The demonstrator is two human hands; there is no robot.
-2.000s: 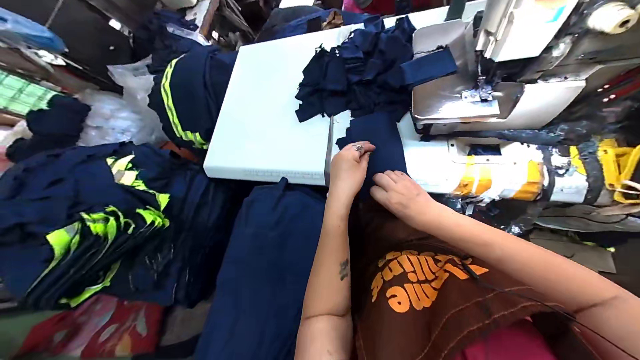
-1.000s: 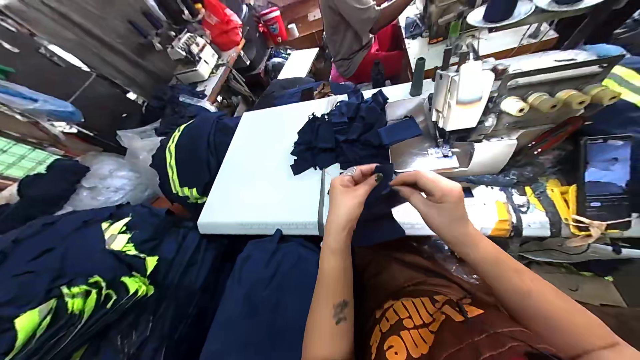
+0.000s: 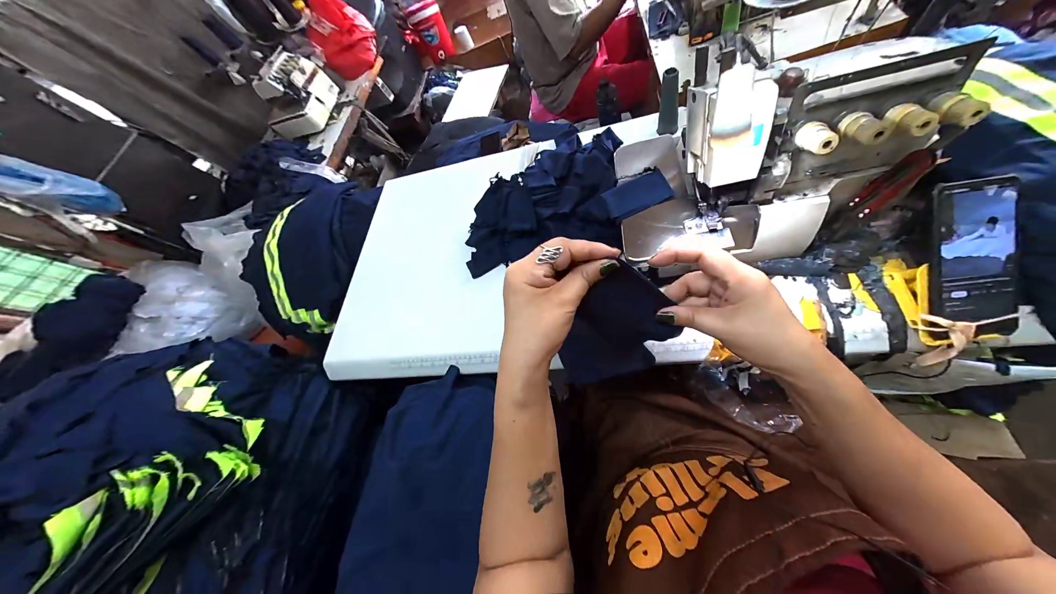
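A dark navy fabric piece [image 3: 615,322] hangs between my two hands over the near edge of the white sewing table [image 3: 412,272]. My left hand [image 3: 554,293] pinches its upper left corner between thumb and forefinger. On the right edge, my right hand [image 3: 726,305] grips the cloth, thumb below and fingers bent above. Just beyond my hands lies a heap of small navy fabric pieces [image 3: 536,198], with a flat strip [image 3: 635,195] at its right end. The lit needle area of an industrial sewing machine [image 3: 730,132] stands to the right of the heap.
Navy garments with yellow-green strips [image 3: 124,445] are piled at left, beside a navy bundle [image 3: 305,256]. Navy cloth [image 3: 421,470] hangs below the table. A phone [image 3: 978,247] stands at right near yellow plastic parts [image 3: 903,297]. Another person [image 3: 561,49] is beyond the table.
My hands have lifted the cloth's upper edge from the table edge, and my right hand has moved to its right side. The view has tilted up, showing the phone and the other person.
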